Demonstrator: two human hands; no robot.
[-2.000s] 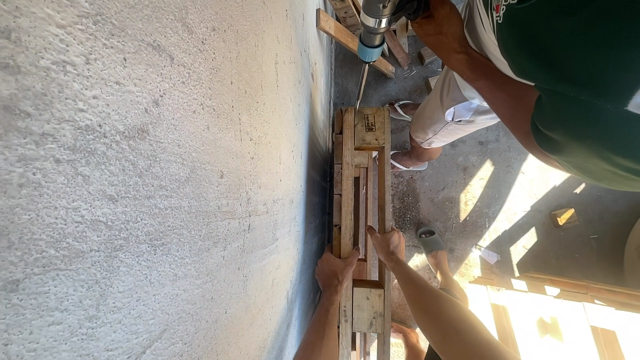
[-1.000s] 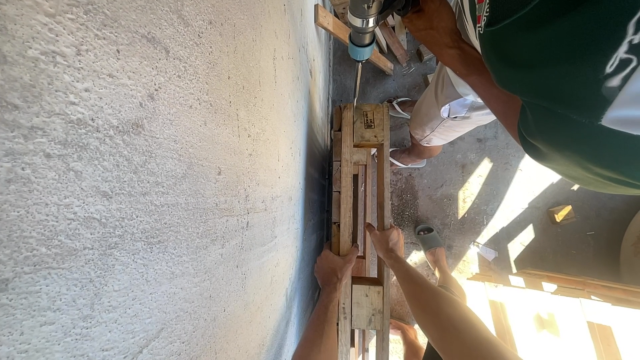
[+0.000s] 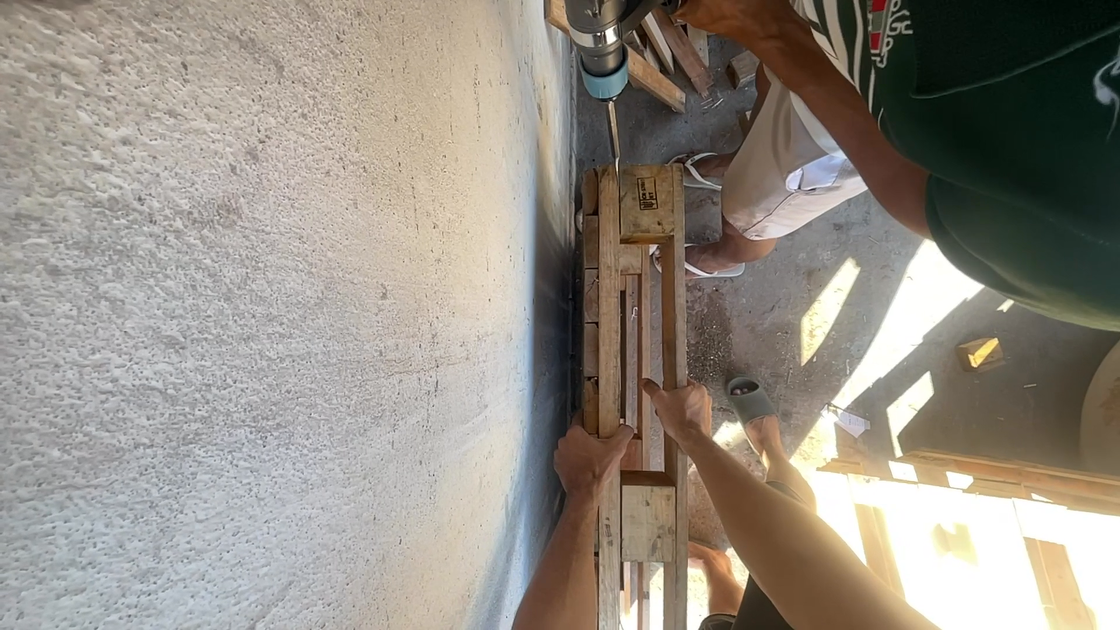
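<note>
A wooden pallet [image 3: 610, 306] stands on edge beside the wall. My left hand [image 3: 591, 459] grips its board on the wall side, and my right hand [image 3: 681, 411] is closed round the opposite board. Between these boards are a stamped wooden block [image 3: 647, 206] at the far end and another block [image 3: 648, 523] nearer me. At the top, a co-worker's hand [image 3: 735, 16] holds a power tool [image 3: 602, 48] with a light blue collar. Its long metal bit [image 3: 613, 131] points down, the tip at the joint between the far block and the wall-side board.
A rough plastered wall [image 3: 306, 306] fills the left. The co-worker stands at the upper right in white flip-flops [image 3: 713, 267]. Loose wood pieces [image 3: 656, 83] lie beyond the pallet. A small wooden block [image 3: 981, 353] is on the concrete floor, with sunlit boards [image 3: 962, 525] at lower right.
The co-worker's power tool has shifted slightly toward the wall since the earliest frame, its bit now at the far block's joint. My hands keep their grip on the pallet.
</note>
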